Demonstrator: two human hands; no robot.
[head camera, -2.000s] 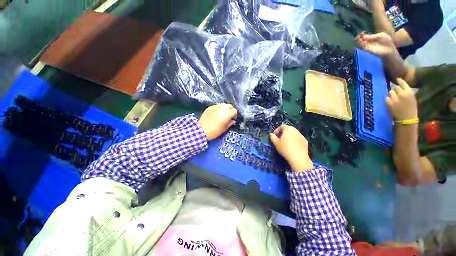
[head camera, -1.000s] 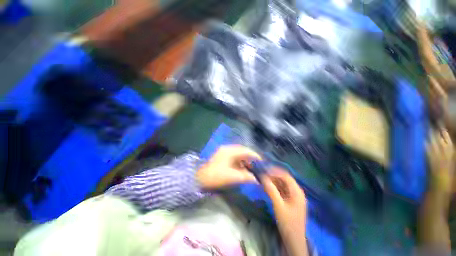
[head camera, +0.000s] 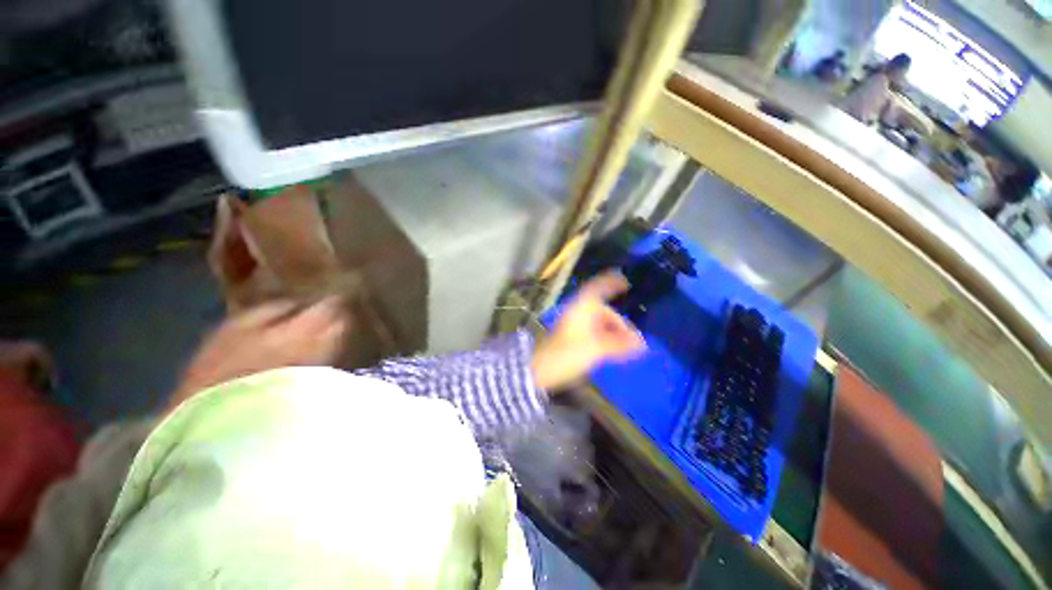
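Observation:
My left hand (head camera: 583, 340), in a purple-and-white checked sleeve, reaches over the near left edge of the side blue board (head camera: 658, 375). Its fingers are apart, one points at a clump of black parts (head camera: 658, 277), and I see nothing held. Whether a fingertip touches the clump is too blurred to tell. Dense rows of black parts (head camera: 744, 398) lie along the board's right side. My right hand is out of the picture.
A wooden post (head camera: 623, 127) stands just beyond the board, with a yellow-handled tool (head camera: 565, 256) on it. A reddish-brown board (head camera: 877, 473) lies at right. A pale box (head camera: 461, 254) stands at left. Another person's blurred hand (head camera: 277, 340) is near a brown object. People sit far off.
The view has swung left, away from the bags and tray. My hands were together over the front blue board around a dark piece; now my left hand is at the side board and my right is out of view.

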